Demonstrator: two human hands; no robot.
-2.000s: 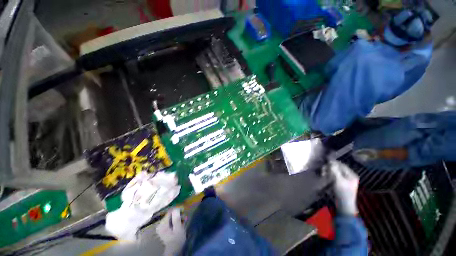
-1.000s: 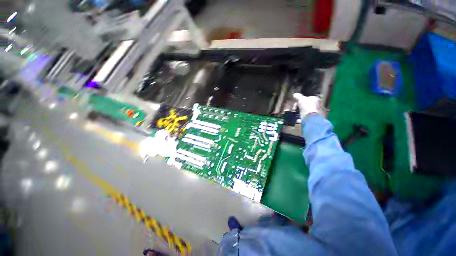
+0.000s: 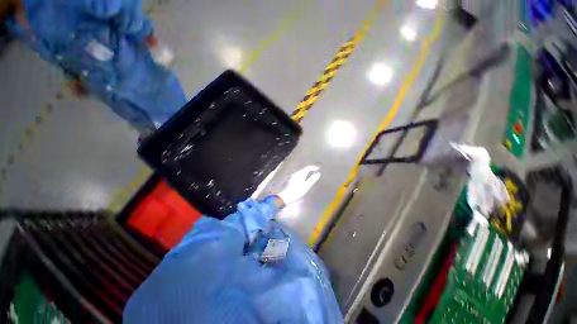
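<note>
My left hand (image 3: 300,185), in a white glove, is extended with nothing visible in it, beside the lower right side of a deep black plastic bin (image 3: 221,149). The bin's inside is dark and looks empty. My right hand is out of view. A green circuit board (image 3: 481,272) lies on the bench at the lower right, cut off by the picture's edge, with long whitish strips showing. A crumpled white heap (image 3: 484,180) and yellow scraps (image 3: 509,205) lie beyond it.
A red-lined bin (image 3: 161,215) and a slotted black rack (image 3: 82,253) stand at the left. A person in blue (image 3: 114,57) is at the upper left. A hollow black frame (image 3: 432,136) is low beside the bench. Yellow-black tape (image 3: 326,79) crosses the floor.
The view has swung from the bench to the floor, bins and rack; the board is now at the lower right. The gloved hand over the conveyor is gone from view.
</note>
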